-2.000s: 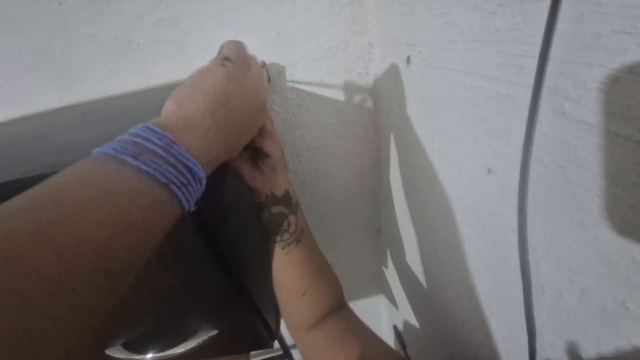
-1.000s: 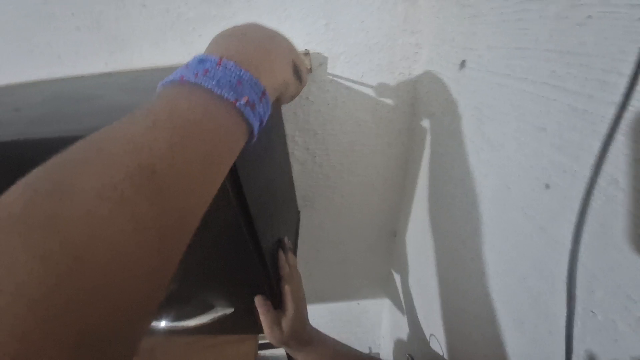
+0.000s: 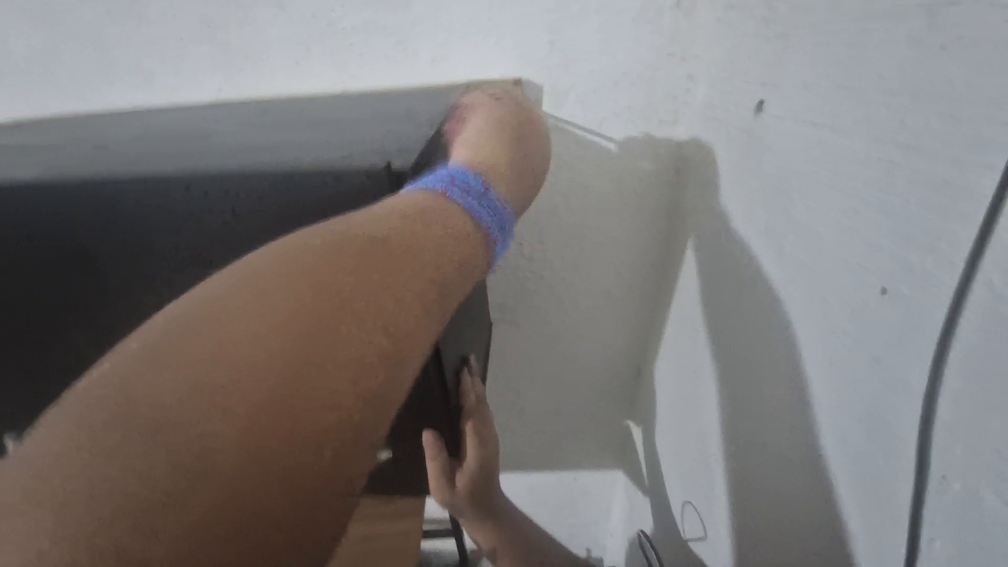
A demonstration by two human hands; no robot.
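A dark, box-like object with a glossy front (image 3: 197,236) and a grey top face fills the left side, close to the white wall. My left hand (image 3: 504,146), blurred, is at its upper right corner, with a blue beaded bracelet (image 3: 472,201) around the wrist. The fingers are hidden behind the back of the hand, so whether they grip anything cannot be told. Lower down, my right hand (image 3: 471,453) lies against the object's narrow right side (image 3: 470,323), fingers pointing up and thumb apart to the left.
White rough walls (image 3: 827,47) meet in a corner to the right, where shadows of the arm and the object fall. A dark cable (image 3: 937,378) hangs down the right wall. Another thin cable (image 3: 647,547) loops at the bottom, near a light brown surface (image 3: 386,528).
My right hand, close beneath my left hand two seconds ago, has moved down to the lower part of the object's side. My left hand stays around the upper corner.
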